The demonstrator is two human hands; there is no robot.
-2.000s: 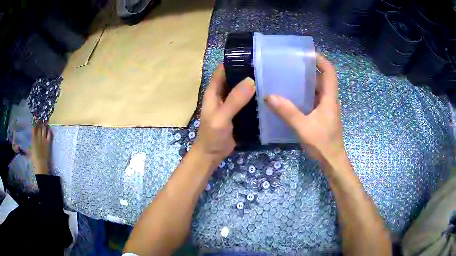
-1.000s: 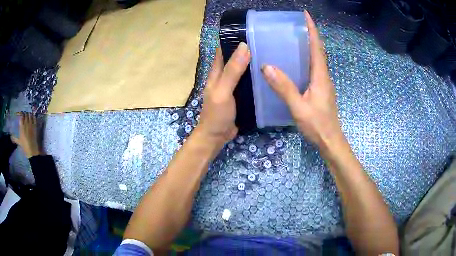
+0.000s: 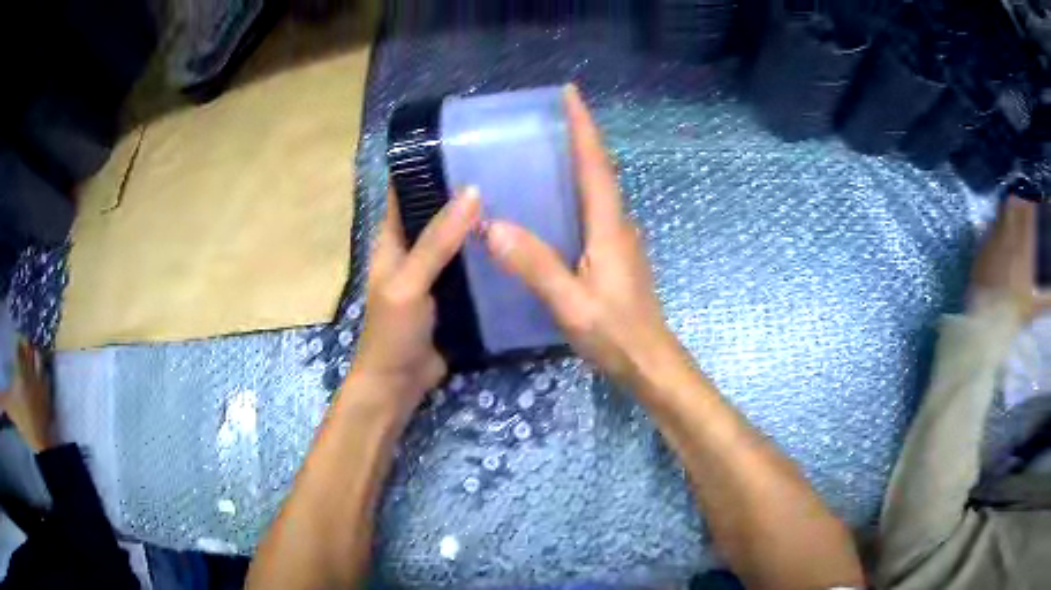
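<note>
A translucent whitish-blue tank [image 3: 519, 150] and a glossy black base [image 3: 417, 150] are held together side by side, upright in the picture, above the bubble wrap. My left hand [image 3: 409, 300] grips the black base from the left, its thumb reaching onto the edge of the tank. My right hand [image 3: 599, 277] grips the tank from the right, its thumb on the tank's near face and its fingers along the far side. The two thumbs are close together near the seam. Small dark plugs with pale centres [image 3: 486, 400] lie loose below the unit.
Bubble wrap [image 3: 761, 346] covers the table. A tan cardboard sheet [image 3: 231, 219] lies at left with a dark housing [image 3: 213, 46] above it. Dark housings [image 3: 807, 75] stand at the back right. Another person's hand [image 3: 29, 398] is at left; another person's arm [image 3: 962, 380] is at right.
The view has shifted, so the held unit and both hands appear further left. The left thumb now reaches onto the tank's edge, nearer the right thumb. The neighbour's arm at right has come into view.
</note>
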